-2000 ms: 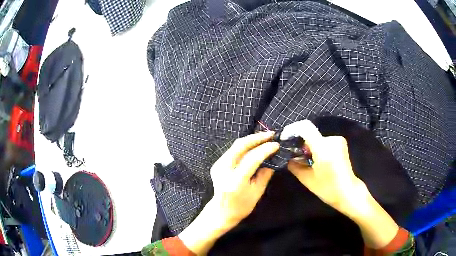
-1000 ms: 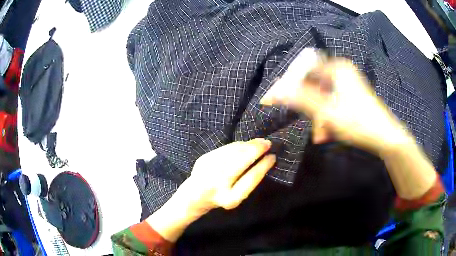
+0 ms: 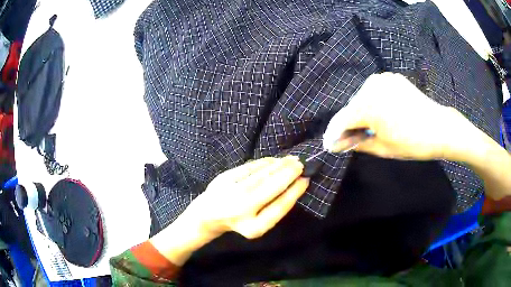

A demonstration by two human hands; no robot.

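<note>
A dark checked garment [image 3: 224, 89] lies over the white table, with a plain black part [image 3: 336, 224] nearest me. My left hand [image 3: 252, 196] holds the garment's edge between thumb and fingers, at a dark button [image 3: 311, 166]. My right hand [image 3: 386, 120] is just to the right and above. Its fingertips pinch a thin needle [image 3: 316, 156] whose other end is at the button. A small dark and bluish tool, apparently thread snips [image 3: 358, 136], is held in the right palm, partly hidden by the fingers. No thread can be made out.
At the left, a round black tray [image 3: 75, 224] with a red rim holds several buttons. A small cylinder [image 3: 36, 196] stands beside it. A black pouch [image 3: 42, 87] lies farther up. Small-check cloth [image 3: 105, 7] is at the far edge. Blue crate parts [image 3: 456, 227] show at the right.
My right hand left the garment edge, swept up and right in a blur, and is now back near the button with the needle. My left hand still holds the edge. The view has shifted slightly.
</note>
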